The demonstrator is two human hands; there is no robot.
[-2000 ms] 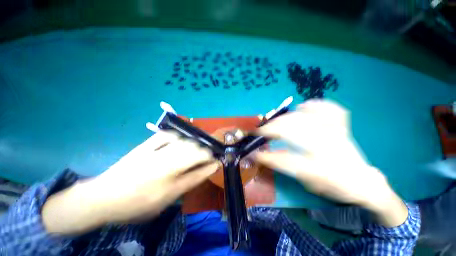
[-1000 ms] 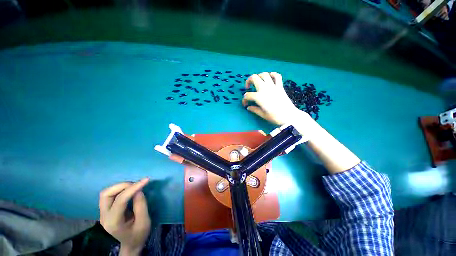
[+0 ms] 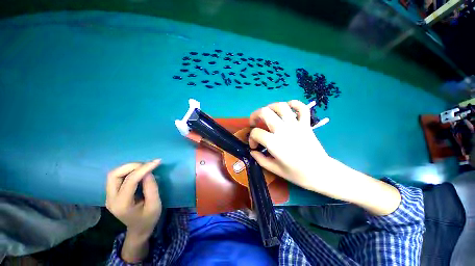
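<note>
A three-armed fixture carries glossy black arm pieces (image 3: 221, 136), with a white tab (image 3: 188, 117) at the left arm's tip. My right hand (image 3: 291, 143) lies over the right arm, its fingertips bent down close to the hub (image 3: 239, 166). Anything between those fingertips is hidden. My left hand (image 3: 133, 195) is off to the left of the fixture, fingers partly curled and apart, with nothing visible in it. Small black parts (image 3: 227, 67) lie spread out beyond the fixture, and a dense pile (image 3: 316, 87) of them lies to their right.
The fixture stands on an orange-brown base plate (image 3: 213, 176) at the near edge of the teal surface (image 3: 94, 104). Another orange-brown plate with a pale metal piece (image 3: 436, 140) is at the far right. A neighbouring person's grey-clad leg (image 3: 41, 223) shows at the lower left.
My right hand has come back from the spread parts to the fixture and now covers its right arm. My left hand stays left of the fixture. The camera view has shifted.
</note>
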